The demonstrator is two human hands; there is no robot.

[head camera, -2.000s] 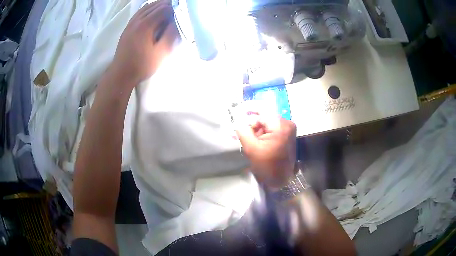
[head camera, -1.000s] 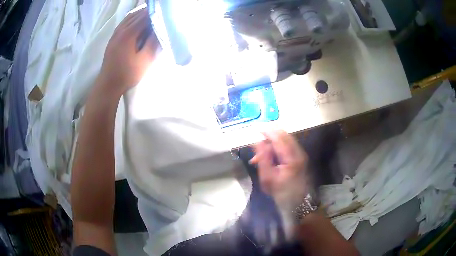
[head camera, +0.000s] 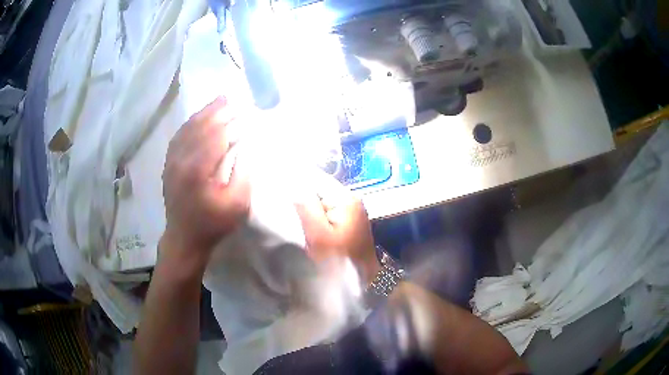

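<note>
A white fabric piece [head camera: 271,278] hangs from the table edge over my lap, between my hands. My left hand [head camera: 205,176] is on its left side, with its fingertips washed out by the lamp glare. My right hand [head camera: 337,227] pinches the fabric near the table's front edge, just below the blue plate [head camera: 396,161]. The sewing machine head [head camera: 440,66] stands behind the plate. White glare hides the needle area and the upper part of the fabric. A clear shield [head camera: 257,66] is left of the needle area.
Long folded white pieces [head camera: 81,146] lie on the left with a brown tag [head camera: 60,140]. A crumpled white pile [head camera: 587,256] is at the lower right. A white tray [head camera: 576,33] is right of the head. Yellow wire rack parts [head camera: 55,337] show at lower left.
My left hand has come down and right from beside the shield. My right hand has moved left, from near the table edge onto the fabric. The fabric is gathered closer together, baring table at left.
</note>
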